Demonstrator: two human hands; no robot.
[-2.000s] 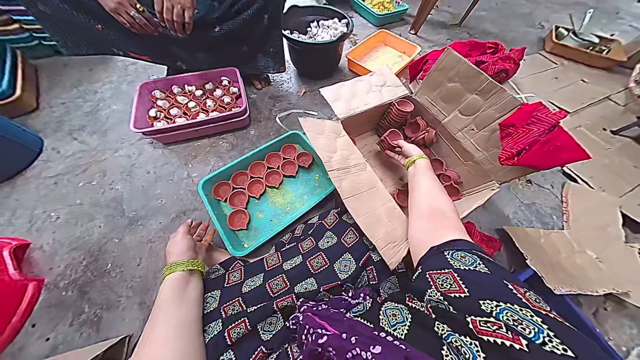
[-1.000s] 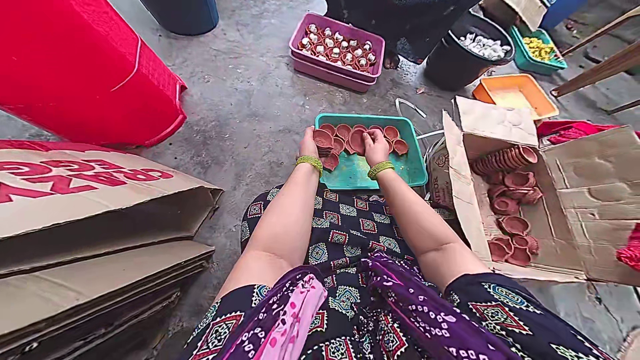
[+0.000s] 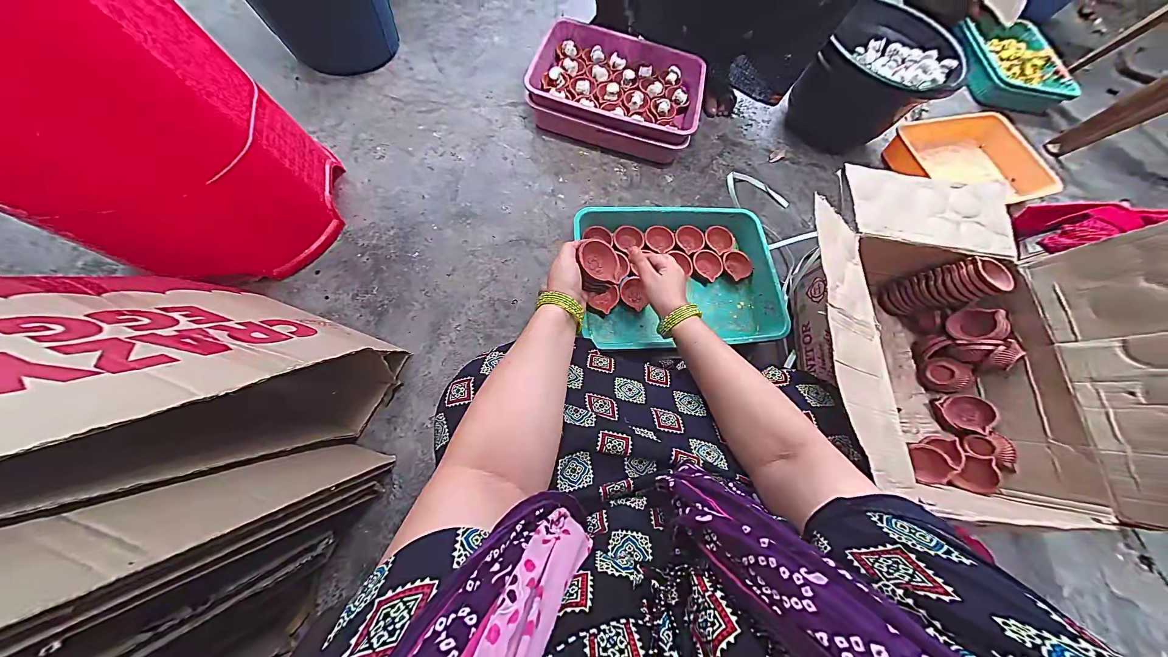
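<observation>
Rows of small clay diya lamps fill the far and left part of a teal plastic tray in front of my lap. My left hand holds a clay lamp over the tray's left side. Just right of it, my right hand is over the lamps in the second row, its fingertips hidden among them; whether it grips one I cannot tell. Many more clay lamps lie stacked and loose in an open cardboard box on the right.
Stacked pink trays hold lamps with white contents. Beyond stand a black bucket of white pieces, an orange tray and a teal basket with yellow pieces. Folded cardboard and a red plastic object are on the left. Another person stands behind.
Two seconds ago my right hand was among the lamps in the cardboard box; now it is over the teal tray. My left hand has moved from beside the tray to over it. The view has swung left.
</observation>
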